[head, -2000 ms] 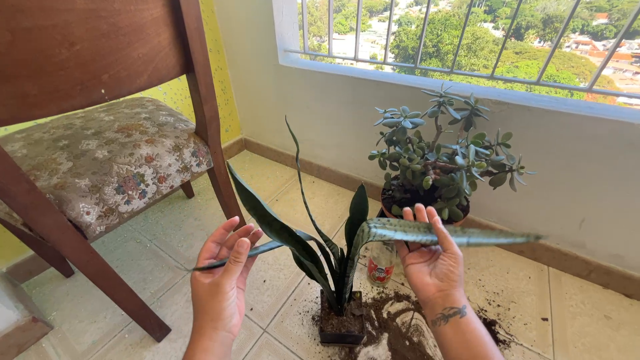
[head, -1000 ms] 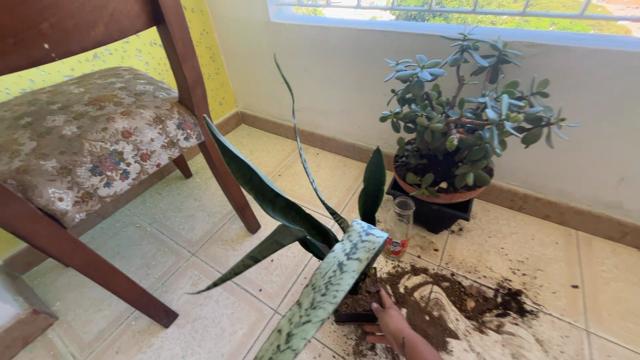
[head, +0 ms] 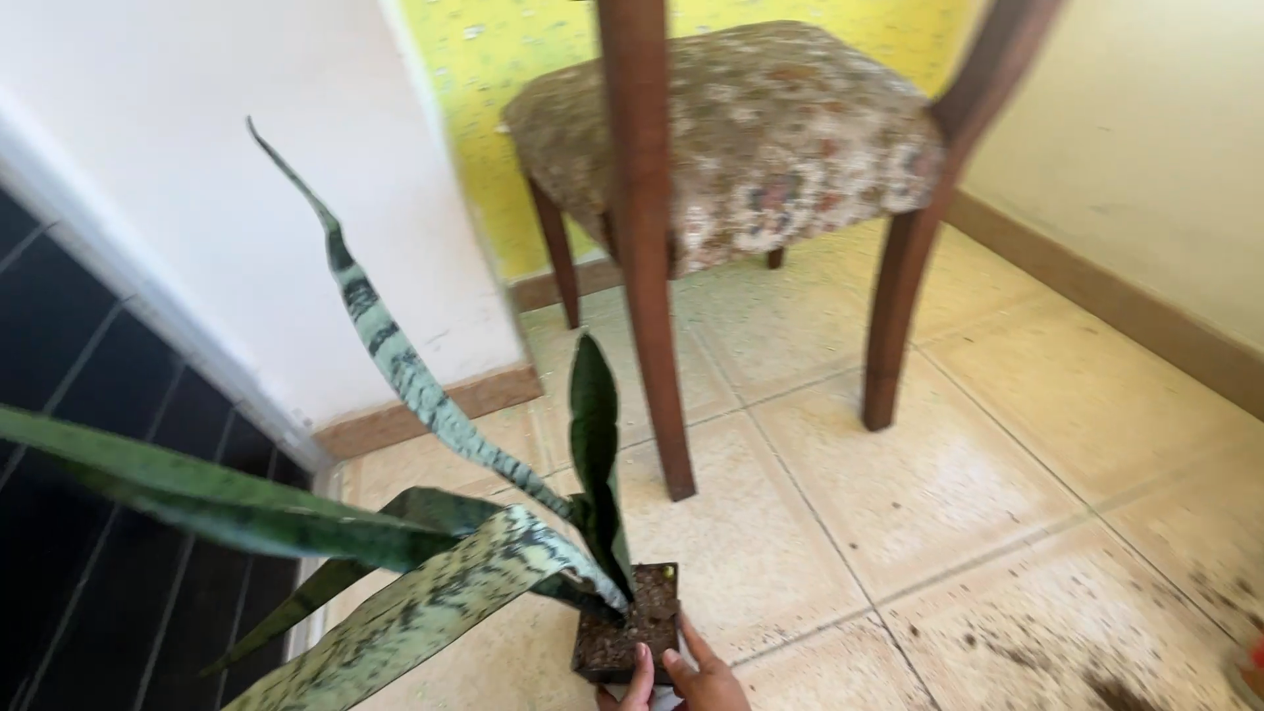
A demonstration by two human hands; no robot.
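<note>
A snake plant (head: 420,390) with long mottled green leaves grows from a small square black pot (head: 592,673) filled with dark soil (head: 637,642). At the bottom of the view my left hand (head: 629,691) grips the pot's near side, its thumb at the rim. My right hand (head: 706,676) clasps the pot's right side, with fingers along the wall and the thumb at the soil's edge. Both hands are cut off by the frame's lower edge. One broad leaf bends over toward the lower left, and a narrow one rises to the upper left.
Behind the plant stands a wooden chair (head: 647,247) with a floral seat. Dark tiles (head: 109,415) lie at the left beyond a pale edging. Loose soil (head: 1116,686) is scattered on the beige floor tiles at the lower right, beside a partly visible reddish object (head: 1249,671).
The view has swung left. The pot with the snake plant has moved left, away from the spilled soil. Both hands are now on it; one second ago only one hand showed, at the pot.
</note>
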